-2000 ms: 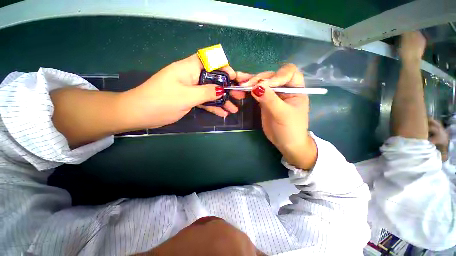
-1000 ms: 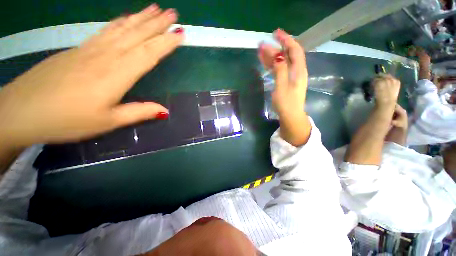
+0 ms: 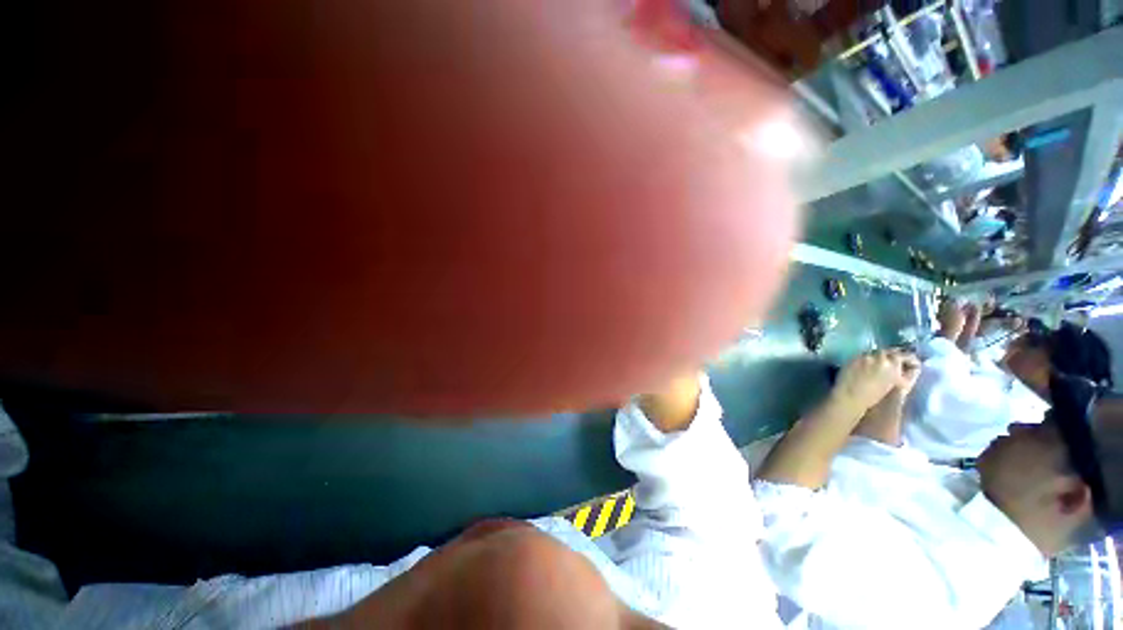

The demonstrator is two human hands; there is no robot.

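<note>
My left hand (image 3: 431, 222) is very close to the camera and blurred. It covers most of the upper left of the picture, with a red nail at its upper edge. Whether it holds anything cannot be told. My right hand is hidden behind it; only the wrist (image 3: 671, 404) shows above the white sleeve. The dark green work surface (image 3: 333, 480) shows below my left hand. The watch case, yellow battery, tweezers and dark strip cannot be seen.
A seated person in white and a dark cap (image 3: 1047, 462) is at the right, with hands together (image 3: 877, 375) over the surface. Small dark units (image 3: 813, 326) lie beyond. A pale rail (image 3: 862, 261) and a grey beam (image 3: 948, 129) run at the upper right. Yellow-black tape (image 3: 606, 514) marks the near edge.
The watch case and tweezers left my hands between the first and second frames. My left hand has since come right up to the camera, and the view has swung towards the right.
</note>
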